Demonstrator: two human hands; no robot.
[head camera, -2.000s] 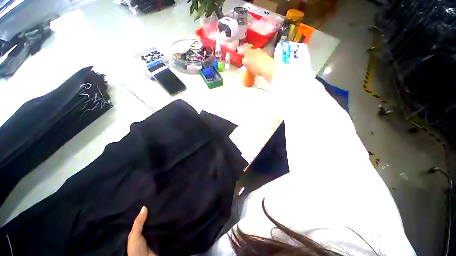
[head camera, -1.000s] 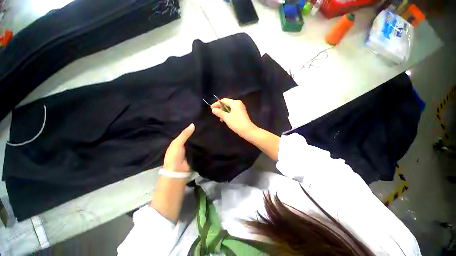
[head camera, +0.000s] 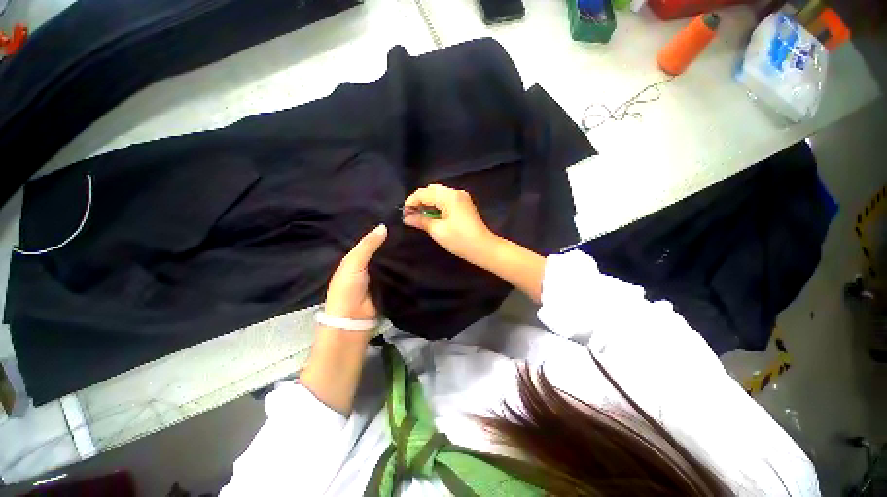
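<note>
A black garment panel (head camera: 195, 223) lies spread over the pale table, with a thin white arc at its left end. My left hand (head camera: 353, 281), with a white band at the wrist, lies at the panel's near edge, thumb on top and the other fingers hidden by cloth. My right hand (head camera: 452, 223) pinches a small metal tool with a green part (head camera: 424, 210), snips or tweezers, over the middle of the panel. Its tip is at the cloth; whether it touches cannot be told. No needle or thread can be made out.
A black panel stack (head camera: 146, 58) lies far left. An orange thread cone (head camera: 689, 45), a white-blue pack (head camera: 784, 66), a green box (head camera: 591, 19) and a phone (head camera: 502, 9) lie at the back. Dark cloth (head camera: 720, 252) hangs over the table edge at right.
My right hand has come a little closer to my left thumb, and the tool's two thin tips, apart before, now barely show. The view has shifted slightly, so the table things sit higher.
</note>
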